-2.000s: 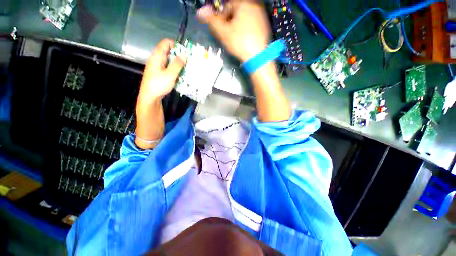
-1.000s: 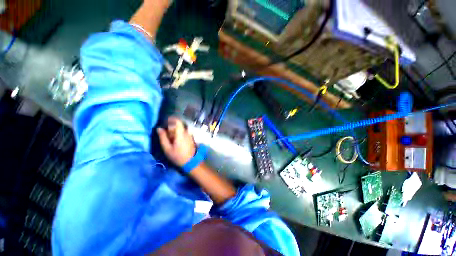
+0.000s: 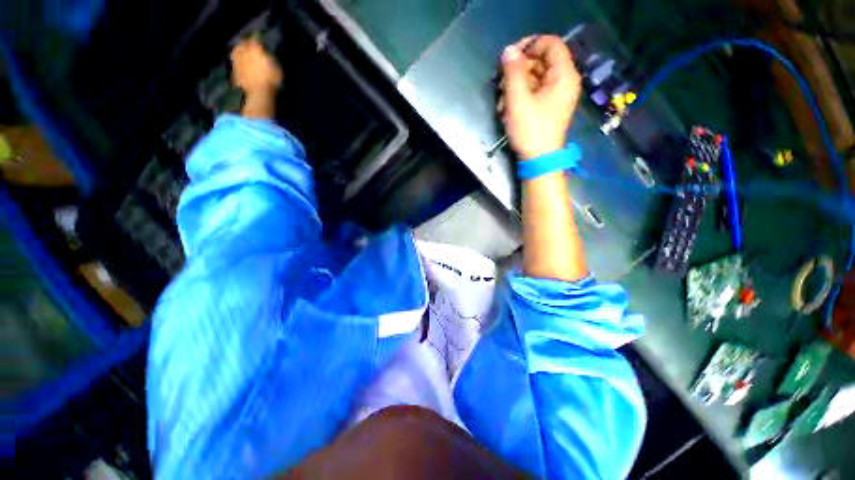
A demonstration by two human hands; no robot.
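Observation:
My left hand [image 3: 255, 71] is small and blurred over the black board tray [image 3: 361, 155] at the upper left. Whether it holds anything cannot be told. My right hand [image 3: 542, 89], with a blue wrist strap, is over the grey plate, fingers curled; what is between them cannot be made out. Just right of it are the dark connector blocks [image 3: 605, 80] with yellow and white plug ends [image 3: 616, 108]. The grey plate [image 3: 459, 80] shows no circuit board that I can see, though my right hand covers part of it.
A remote control [image 3: 689, 202] and a blue pen [image 3: 731, 197] lie to the right. Nearer are two circuit boards [image 3: 717, 291] [image 3: 727, 373], green boards [image 3: 804, 367] and a yellowish ring [image 3: 812, 285]. A blue cable [image 3: 731, 45] curves across the back. The bench edge runs diagonally beside the tray.
My left hand held a circuit board, reached past the upper frame edge, and is now over the tray. My right hand has moved out over the plate. The view has turned and shifted.

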